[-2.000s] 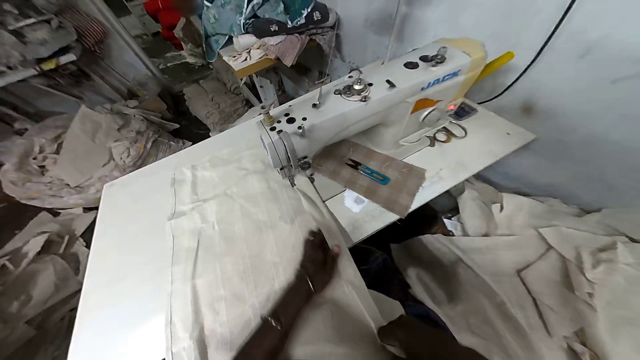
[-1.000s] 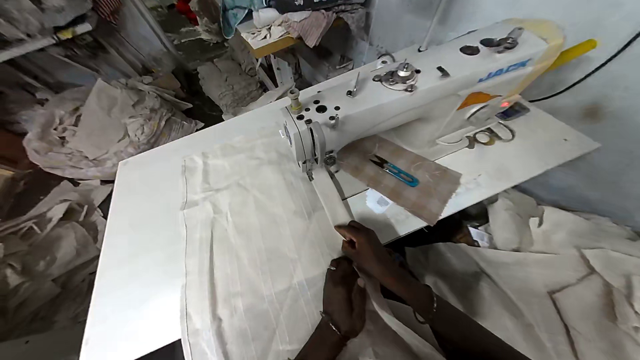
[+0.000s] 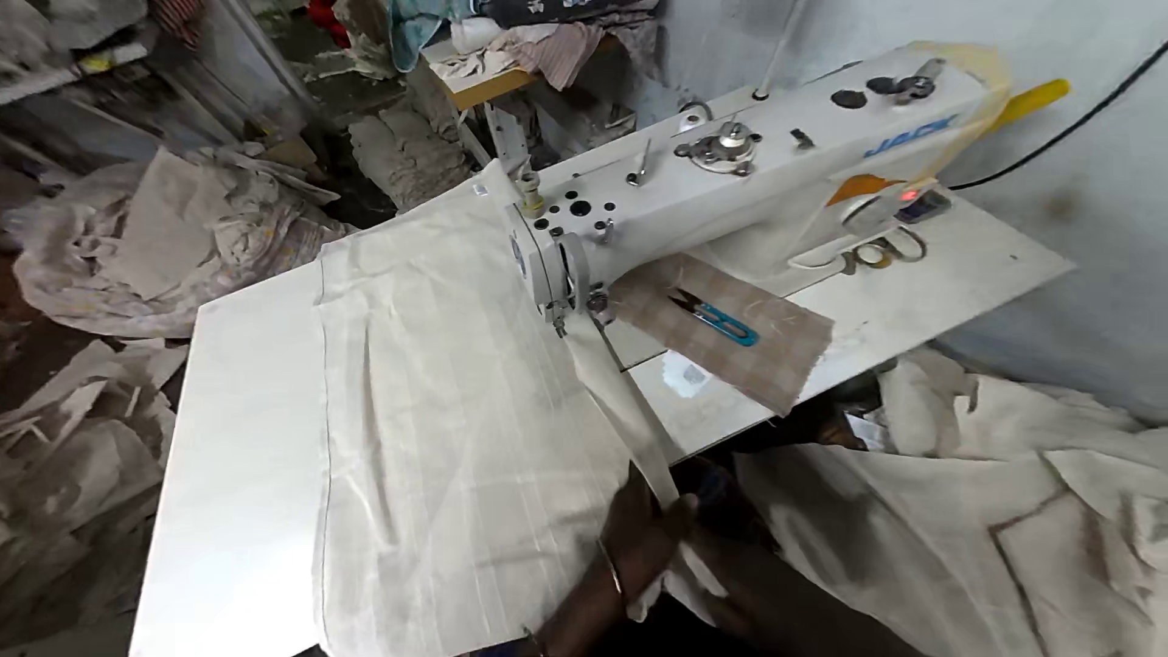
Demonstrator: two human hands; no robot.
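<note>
A large cream cloth [image 3: 456, 411] lies over the left part of the sewing table, its right edge running under the needle area of a white industrial sewing machine [image 3: 693, 182]. At that folded edge, below the presser foot, my left hand [image 3: 639, 529] grips the cloth; a bracelet circles its wrist. Close against it on the right, my right hand [image 3: 698, 538] holds the same edge strip, its fingers partly hidden in shadow. Blue thread snips [image 3: 716, 319] rest on a brown checked fabric piece [image 3: 757, 356] right of the needle.
More cream cloth [image 3: 876, 529] is heaped at the lower right. Fabric bundles [image 3: 182, 237] and scraps [image 3: 82, 474] lie left of the white table [image 3: 237, 429]. Metal rings [image 3: 876, 254] sit by the machine's base. A stool [image 3: 493, 87] with cloths stands behind.
Both hands have moved down along the cloth edge since one second ago. The cloth's far part now reaches further back, beside the machine head.
</note>
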